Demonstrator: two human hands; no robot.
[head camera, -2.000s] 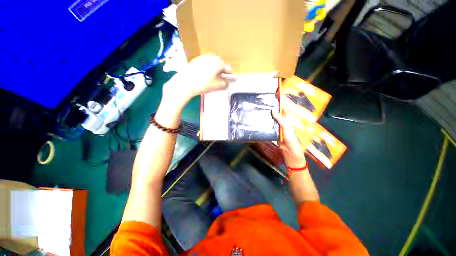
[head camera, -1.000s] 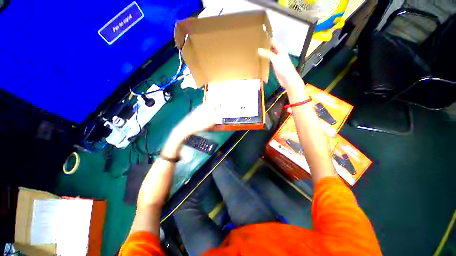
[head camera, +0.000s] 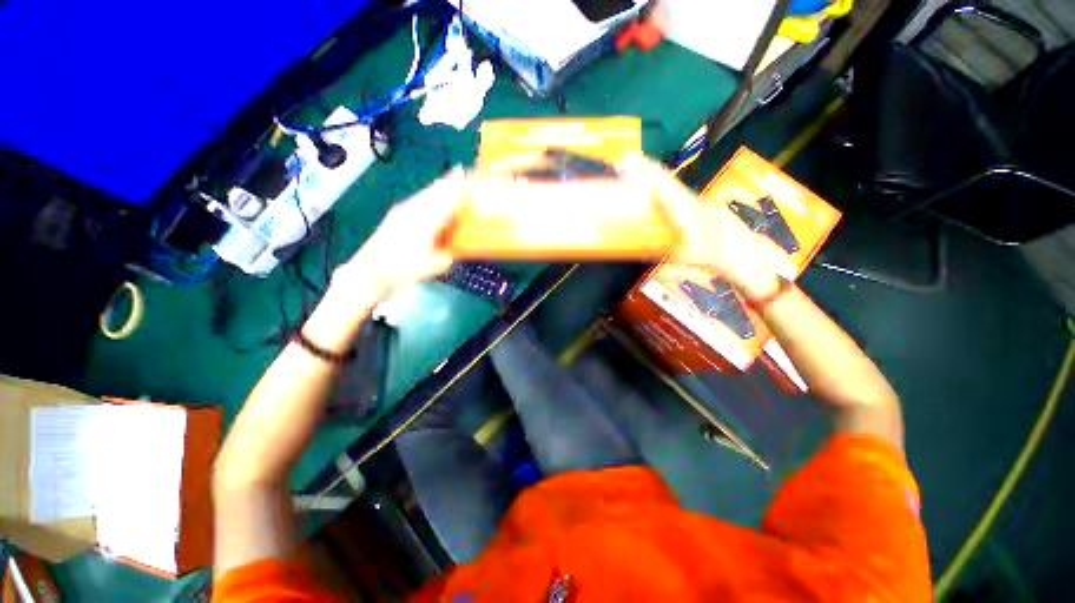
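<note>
A closed orange and white retail carton (head camera: 561, 210) with a dark product picture is held up over the bench edge, slightly blurred. My left hand (head camera: 415, 236) is on its left side, blurred, its fingers partly bleached out. My right hand (head camera: 696, 230) is on its right side, also blurred. The carton's contents are hidden. A black remote control (head camera: 481, 280) lies on the bench just below the carton, partly covered.
Orange cartons (head camera: 772, 218) are stacked low at right. An open carton (head camera: 142, 483) with white sheets lies at lower left. A power strip (head camera: 295, 194), a tape roll (head camera: 121, 311) and a blue screen (head camera: 153, 83) are at left. A black chair (head camera: 984, 130) stands upper right.
The carton's lid, open in both earlier frames, is now shut, hiding the inside. My right hand has come down from the lid to the carton's right side.
</note>
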